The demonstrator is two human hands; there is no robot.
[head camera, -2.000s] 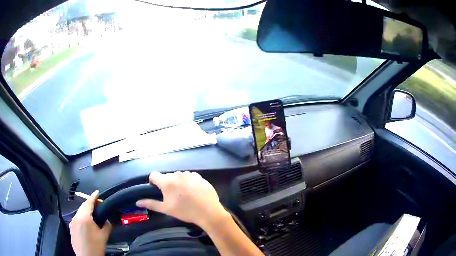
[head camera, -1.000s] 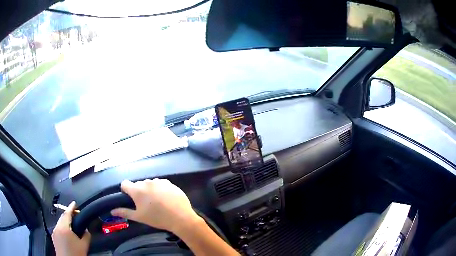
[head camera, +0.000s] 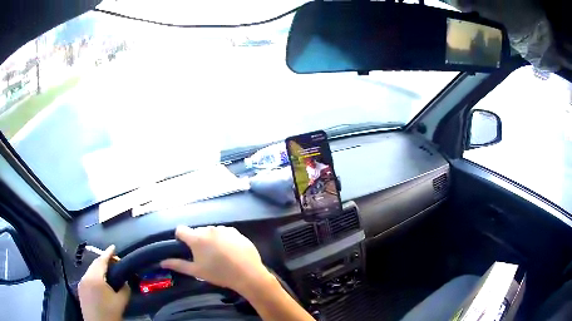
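Observation:
The black steering wheel [head camera: 147, 252] shows as an arc at the lower left. My left hand [head camera: 102, 289] grips its left side, cut off by the bottom edge. A thin pale stick [head camera: 94, 249], perhaps a cigarette, juts up-left from that hand. My right hand [head camera: 221, 256] lies over the top right of the rim, its thumb on the near side and its fingers over the far side. Behind the wheel the instrument cluster [head camera: 155, 286] glows red. The smartphone [head camera: 317, 177] stands upright at the centre air vents and shows a picture of a person.
Papers [head camera: 188, 191] lie on the left dashboard. A clear bottle [head camera: 268, 157] and a grey-white lump [head camera: 274, 187] lie beside the phone. The rear-view mirror [head camera: 376, 41] spans the top. A carton [head camera: 492, 294] is on the passenger seat. Outside is very bright, with a grass verge at left.
The view has swung left, then partly back right. Outside the right side window, grass has given way to bright pale ground. Both hands keep their hold on the wheel.

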